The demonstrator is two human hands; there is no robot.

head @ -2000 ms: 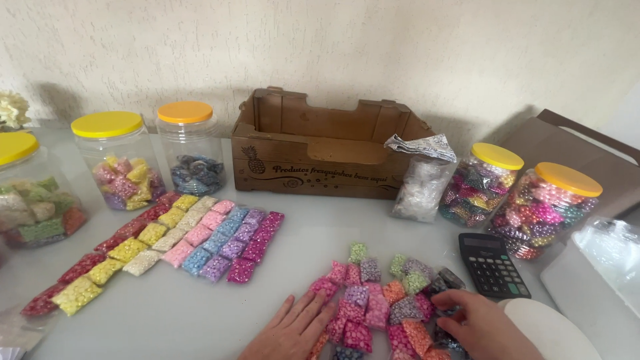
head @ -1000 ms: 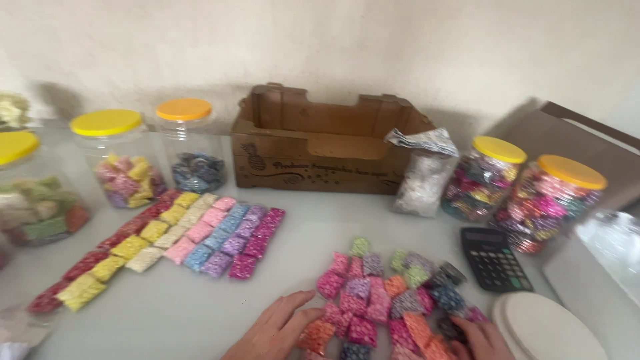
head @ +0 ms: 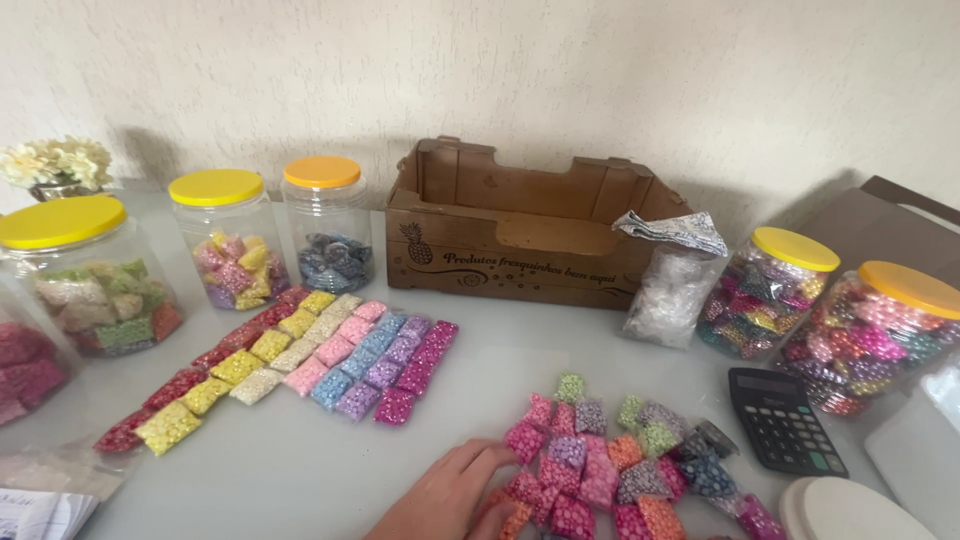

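My left hand (head: 457, 495) lies at the left edge of a loose pile of small clear bead packets (head: 598, 474) in pink, orange, purple, green and dark blue. Its thumb and fingers are around an orange packet (head: 516, 517) at the bottom of the view; whether they grip it cannot be told. My right hand is out of view. Left of the pile, bead packets lie in slanting rows by colour: red (head: 176, 388), yellow (head: 236, 367), cream (head: 256, 385), pink (head: 305, 375), blue (head: 332, 388), lilac (head: 383, 371) and magenta (head: 394, 406).
Lidded jars of packets stand at the left (head: 225, 247) and right (head: 765, 300). A cardboard box (head: 517, 262) is at the wall, with a clear plastic bag (head: 670, 296) against it. Right of the pile are a calculator (head: 786, 420) and a white round object (head: 847, 514). Papers (head: 45, 514) lie lower left.
My right hand, over the right side of the pile before, has left the view. My left hand has stayed at the pile's left edge. Several packets at the pile's right side have shifted.
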